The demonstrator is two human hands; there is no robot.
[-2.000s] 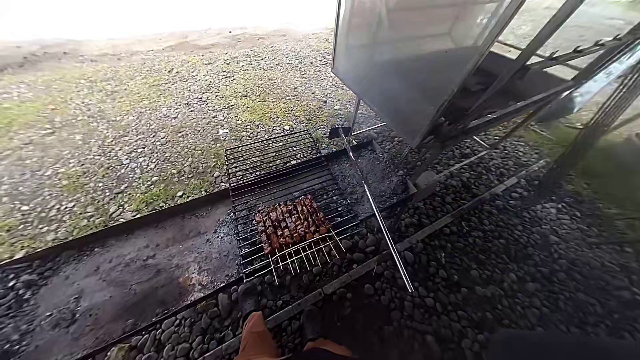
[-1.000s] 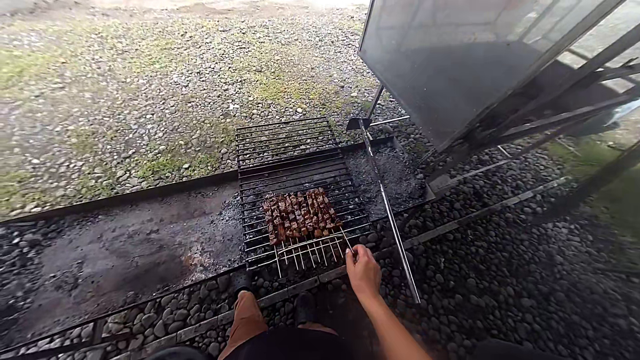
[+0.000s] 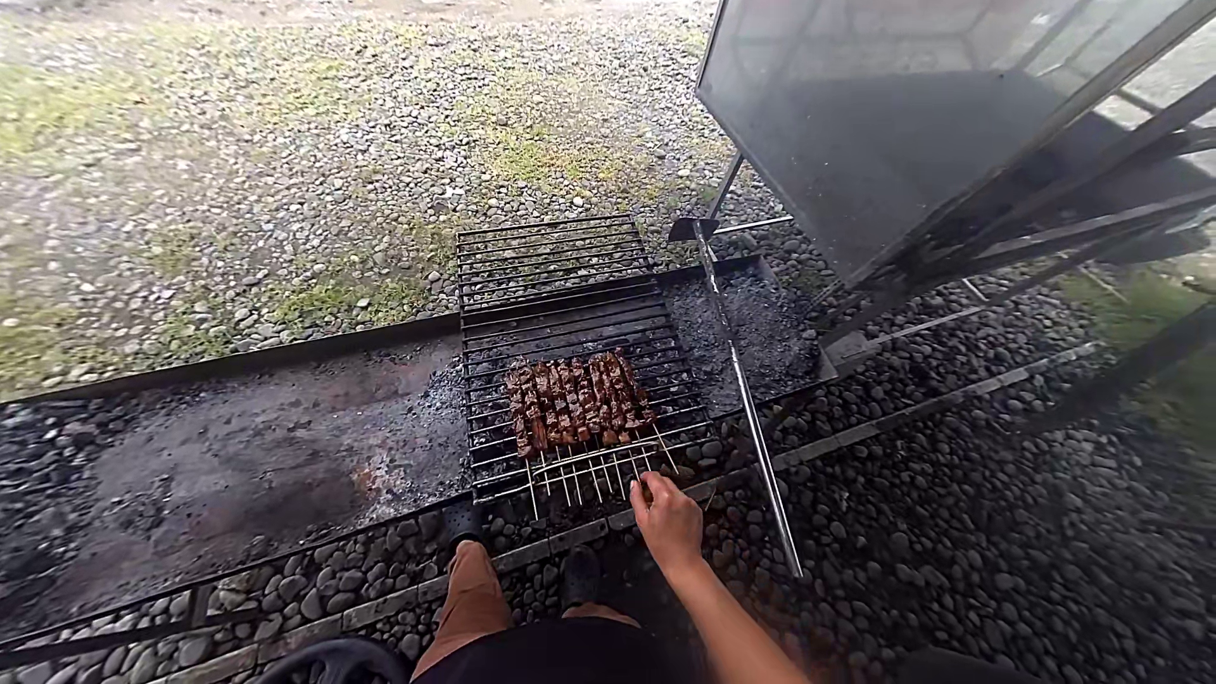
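Observation:
Several browned meat skewers (image 3: pixel 575 401) lie side by side on the near part of a black metal grill grate (image 3: pixel 556 328), their thin sticks pointing toward me. My right hand (image 3: pixel 668 518) is at the stick ends on the right side of the row, its thumb and fingers closed around the end of one skewer stick. My left hand is out of view. Under the grate runs a long metal trough with ash (image 3: pixel 285 427). A long-handled metal tool (image 3: pixel 746 399) leans across the trough, right of the grate.
A large sheet-metal box on a frame (image 3: pixel 855 142) stands at the upper right. Grey pebbles and a stone curb (image 3: pixel 855 432) border the near side of the trough. My feet in dark shoes (image 3: pixel 581 575) are just below the grate. Gravel with grass lies beyond.
Two seconds ago no hand was in view. My right hand then came in from below at the rightmost stick, and now it is a little further left along the stick ends.

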